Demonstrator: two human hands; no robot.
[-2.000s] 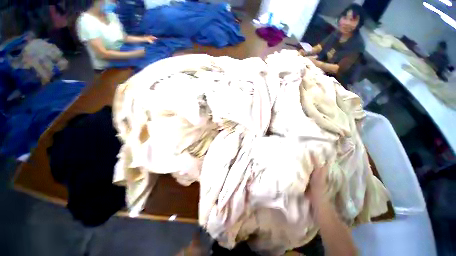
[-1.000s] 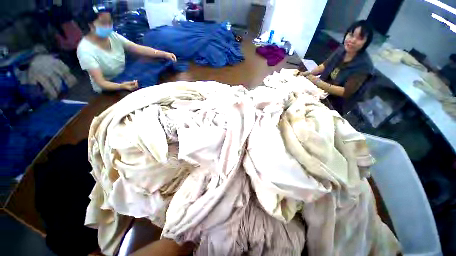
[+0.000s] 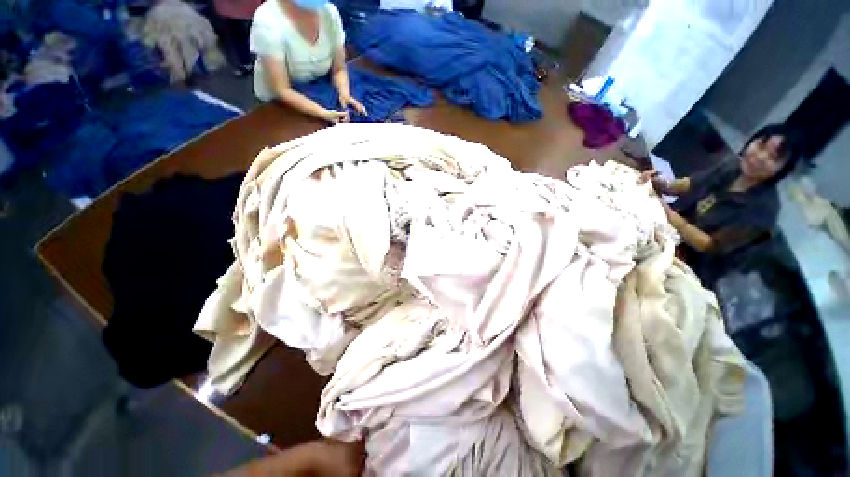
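Observation:
A large heap of cream cloth pieces (image 3: 466, 279) fills the middle of the view, with gathered edges and folds hanging down at the front. It lies over the brown table (image 3: 270, 396). My left hand (image 3: 312, 458) shows only as a blurred strip of skin at the bottom edge, against the lower left of the heap. Its fingers are hidden or cut off, so its grip cannot be told. My right hand is not in view.
Black cloth (image 3: 168, 270) lies left of the heap. Blue cloth (image 3: 457, 61) and a purple piece (image 3: 596, 124) lie farther back. A masked person (image 3: 298, 56) handles blue cloth; another person (image 3: 736, 200) is at the right. A pale bin (image 3: 746, 433) stands lower right.
My right forearm, seen on the heap's front two seconds ago, is out of view. The view has swung, so the heap and both people sit farther right than one second ago.

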